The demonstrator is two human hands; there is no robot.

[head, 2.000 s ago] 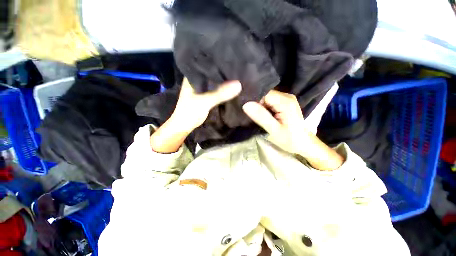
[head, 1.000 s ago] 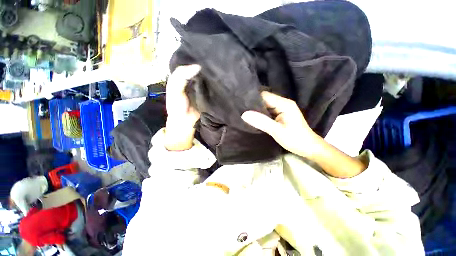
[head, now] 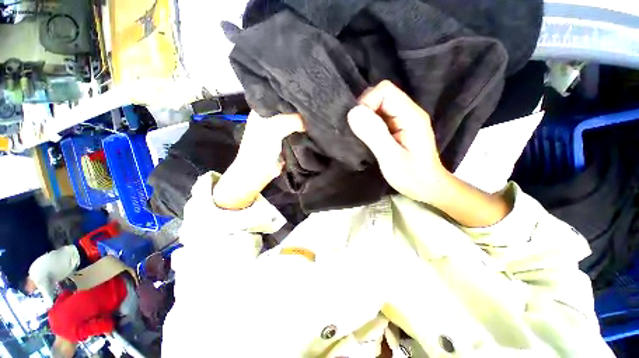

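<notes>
A black garment lies bunched over the table's near edge and hangs toward my lap. My left hand holds a fold of it at the left, its thumb on top and its other fingers partly hidden. My right hand pinches the cloth near the middle between thumb and curled fingers. I cannot tell whether a small tool is in the right palm.
The white table has a ruler-marked edge at the right. Cardboard lies at the upper left. Blue crates stand left; another blue crate with dark cloth is at the right. A person in red bends at the lower left.
My right hand has moved up along the garment. My left hand has shifted down from its place a second ago, and the cloth between the hands is folded differently. The view has turned and shifted.
</notes>
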